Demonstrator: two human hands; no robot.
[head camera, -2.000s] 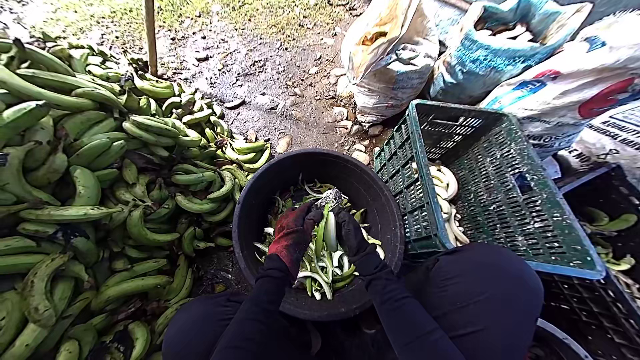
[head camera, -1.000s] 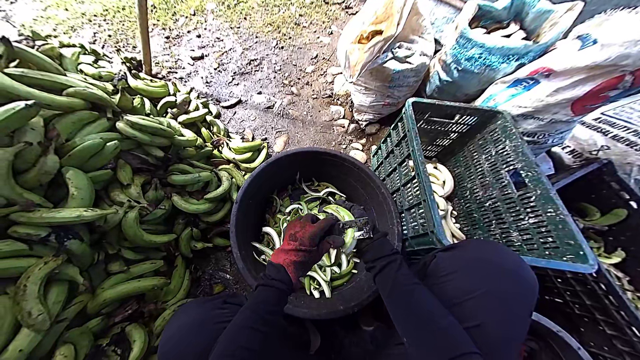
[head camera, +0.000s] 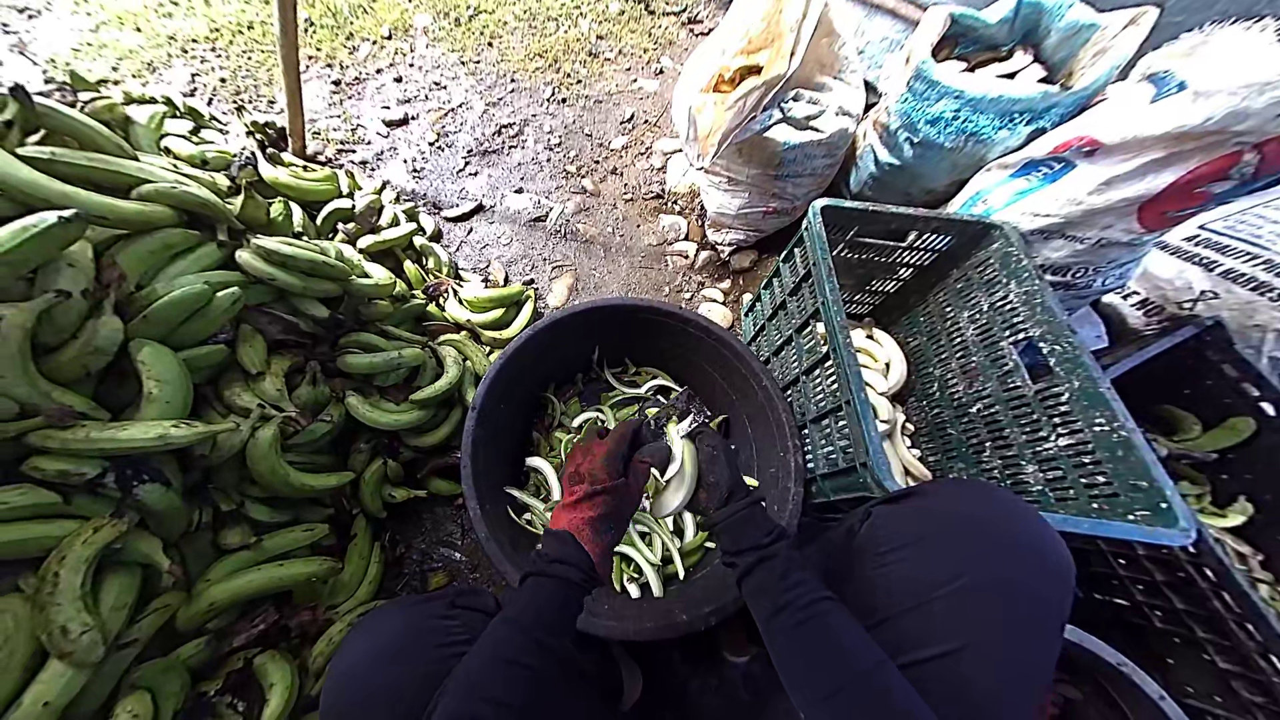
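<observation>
A round black plastic tub (head camera: 640, 318) sits between my knees, with green and white plantain peels (head camera: 645, 560) inside. Over it, my left hand (head camera: 605, 480), in a red and dark glove, is closed at the left side of a partly peeled plantain (head camera: 677, 480). My right hand (head camera: 722, 475), in a dark glove, closes on the fruit's right side. Something small, dark and shiny shows near the fruit's upper end between my hands; what it is, and which hand has it, is unclear. Peeled plantains (head camera: 882, 375) lie in a green plastic crate (head camera: 1050, 400) to the right.
A large heap of green plantains (head camera: 290, 465) covers the left side. Woven sacks (head camera: 770, 120) stand beyond the crate, at the upper right. A black crate (head camera: 1180, 600) with more plantains is at the far right. A wooden post (head camera: 290, 80) rises behind the heap, near scattered stones.
The plantain between my hands shows more pale flesh than one second ago. Both hands stay over the tub, and their grip on the fruit has shifted.
</observation>
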